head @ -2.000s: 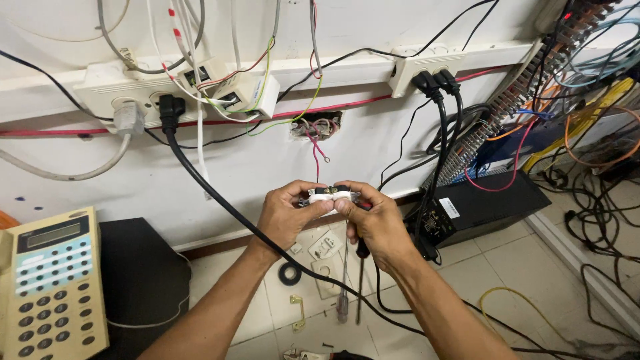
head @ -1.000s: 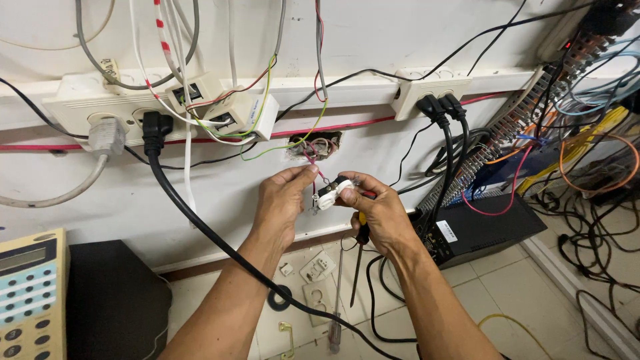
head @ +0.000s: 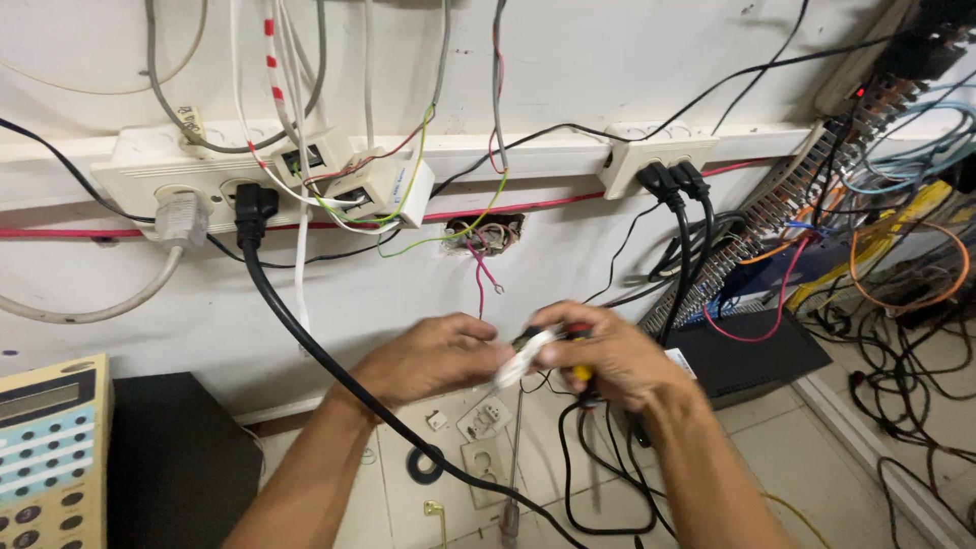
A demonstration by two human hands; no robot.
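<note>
Between my two hands, below the wall opening, is a small white electrical fitting (head: 524, 358), blurred by motion. My left hand (head: 438, 358) touches its left end with the fingertips. My right hand (head: 610, 358) grips its other end and also holds a screwdriver with a red and yellow handle (head: 582, 372) in the palm. Pink wires (head: 482, 267) hang from the wall opening (head: 488, 232); one ends in a fork terminal (head: 499, 288), free of the fitting, while another runs down behind my left fingertips, where its end is hidden.
Socket strips (head: 659, 156) with plugs line the wall trunking. A thick black cable (head: 328, 362) crosses in front of my left forearm. On the floor lie black tape (head: 424, 463), a cover plate (head: 483, 471) and another screwdriver (head: 511, 518). A beige telephone (head: 49, 450) stands left, a black box (head: 762, 354) right.
One second ago my left hand was up at the pink wires by the opening; now it is lower, at the white fitting. The fitting's tilt in my right hand has changed.
</note>
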